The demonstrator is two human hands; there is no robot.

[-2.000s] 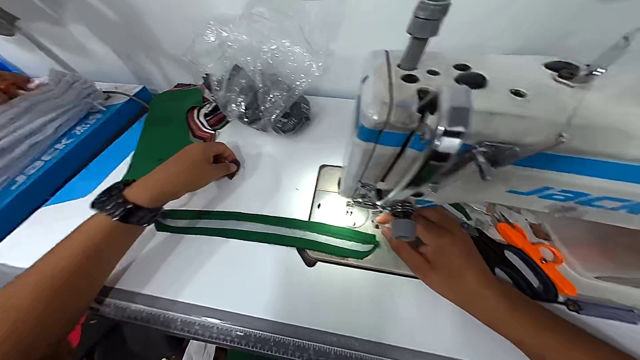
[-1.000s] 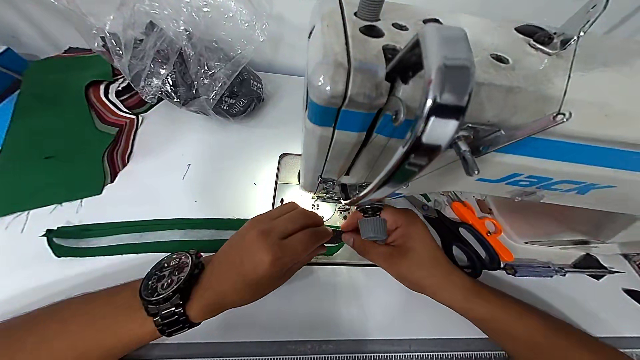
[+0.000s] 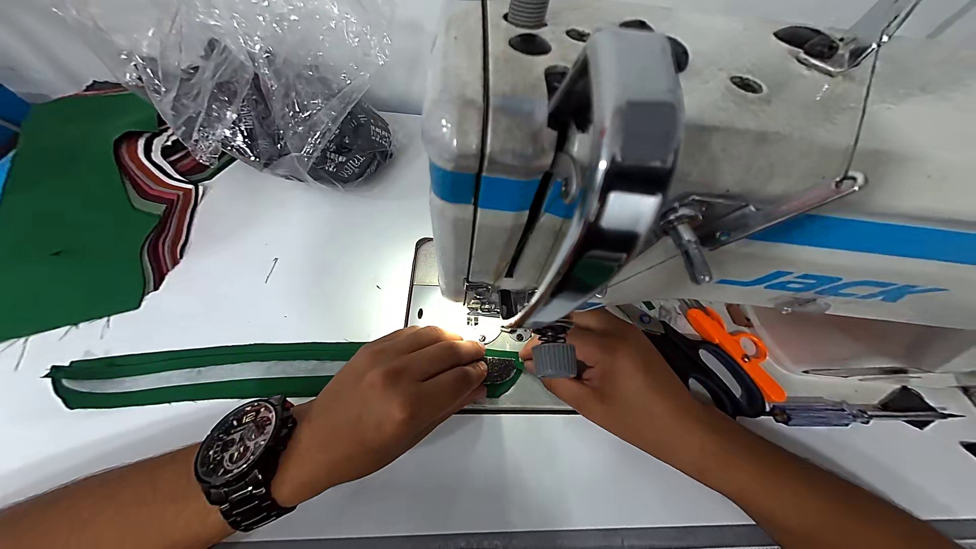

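Observation:
A green fabric strip with a pale lengthwise band (image 3: 206,374) lies across the white table, its right end on the sewing machine's needle plate (image 3: 438,305). My left hand (image 3: 404,389) presses on that end, its fingertips on a small dark speckled piece (image 3: 501,370) that lies over the green. Beside it, my right hand (image 3: 610,366) has thumb and finger at the strip's right tip, partly hidden behind the grey ribbed knob (image 3: 554,360). Above both hands stands the head of the Jack sewing machine (image 3: 511,152), its lamp lighting the plate.
Layered green and striped fabric pieces (image 3: 69,206) lie at the left, beside a clear plastic bag (image 3: 267,84) with dark rolled material. Right of my right hand are black-handled scissors (image 3: 709,374), an orange-handled tool (image 3: 736,351) and a screwdriver (image 3: 823,412). A ruler strip (image 3: 488,537) runs along the front edge.
My left hand has moved right from near the green fabric pieces to the strip's right end. The dark speckled piece now shows there. The view has moved closer to the machine.

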